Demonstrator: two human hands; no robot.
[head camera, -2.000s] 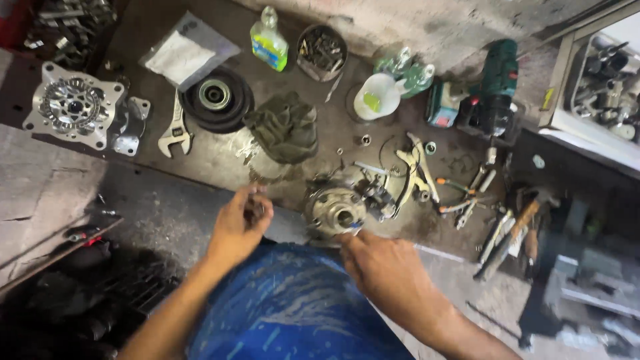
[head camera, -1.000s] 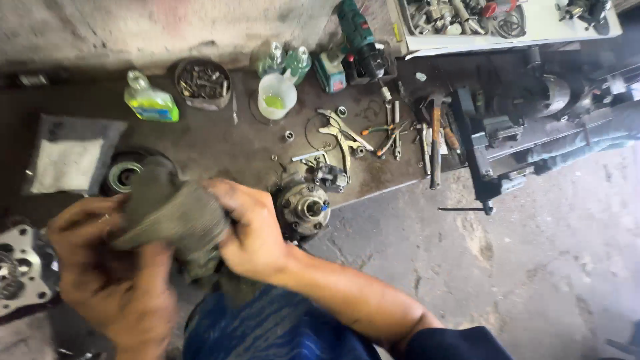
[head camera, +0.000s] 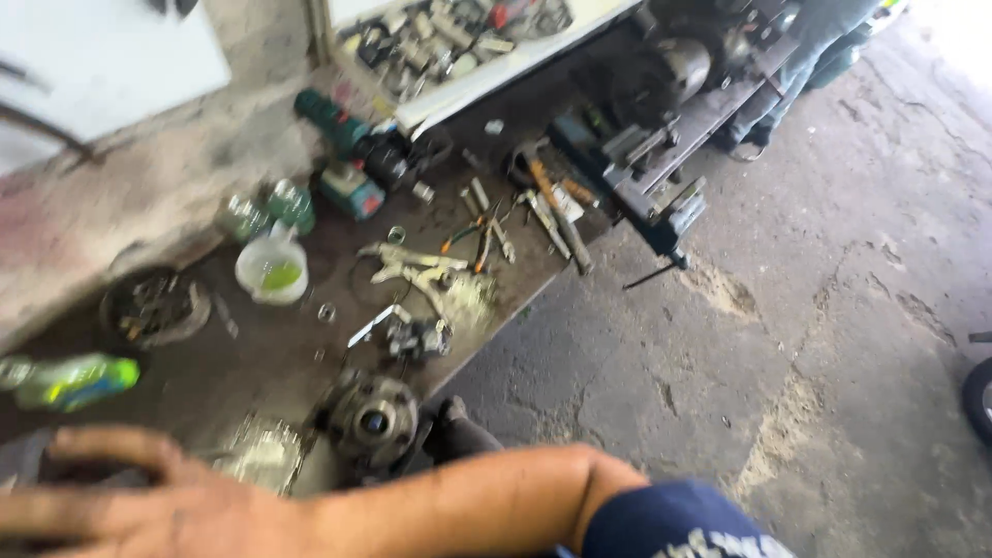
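Observation:
My right hand (head camera: 163, 500) reaches across the lower left of the head view, blurred, its fingers spread around a dark gap; whether it holds something cannot be told. My left hand is out of view. A round metal hub (head camera: 373, 418) lies at the bench edge, just above my right forearm. Beyond it are a small metal mechanism (head camera: 418, 339), a hex key (head camera: 376, 324), locking pliers (head camera: 418, 271) and orange-handled pliers (head camera: 487, 236). A hammer (head camera: 559, 213) lies farther right. Near the wall stand a white cup with green liquid (head camera: 273, 271) and a green cordless drill (head camera: 349, 143).
A bowl of small metal parts (head camera: 157, 306) and a clear bottle with green liquid (head camera: 77, 381) are at the left. A bench vise (head camera: 632, 182) juts past the bench edge. A white tray of metal parts (head camera: 457, 46) is at the back. A person's legs (head camera: 810, 58) are at upper right.
Both hands were on the grey cloth one second ago; two seconds ago my right hand was at the hub. Now the cloth is not plainly seen. The view has swung far to the right.

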